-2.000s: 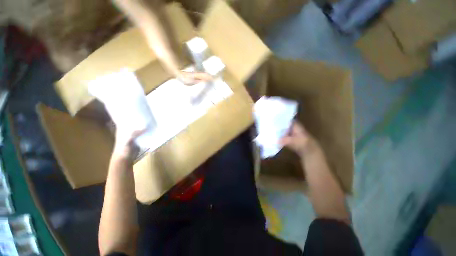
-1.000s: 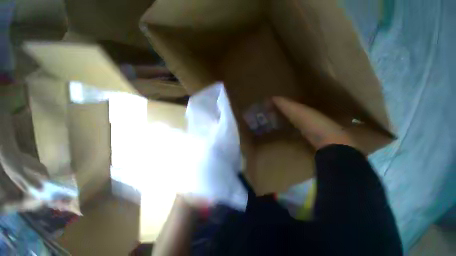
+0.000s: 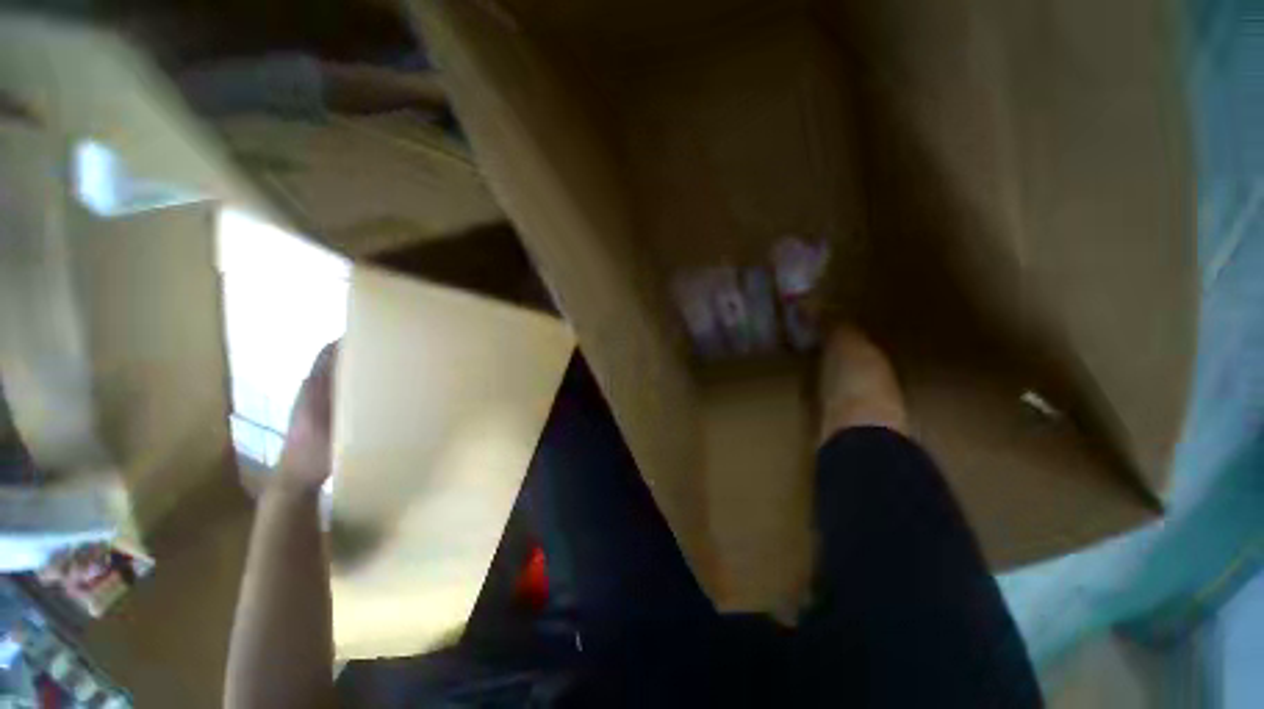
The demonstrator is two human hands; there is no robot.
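The deep brown parts carton [image 3: 1026,180] fills the right of the view. A few small cloudy wrapped products [image 3: 728,312] sit in a row at its bottom. My right hand [image 3: 857,374] reaches down into it, beside the rightmost wrapped product; its fingertips are hidden or blurred. The packing carton [image 3: 173,305] stands at left with bright white boxes [image 3: 277,312] in it, washed out by light. My left hand [image 3: 316,409] is at these boxes, partly behind a wide carton flap [image 3: 430,429]; whether it holds anything cannot be told.
Another person's forearm [image 3: 381,92] shows blurred at the upper left. Small printed items [image 3: 56,658] lie at the lower left edge. A small pale scrap [image 3: 1040,405] is on the parts carton's inner wall. Blue-green floor [image 3: 1109,596] shows at right.
The view has swung right over the parts carton. The white item near my left hand is no longer visible there, and that hand is now at the packing carton. My right hand is deeper in the parts carton.
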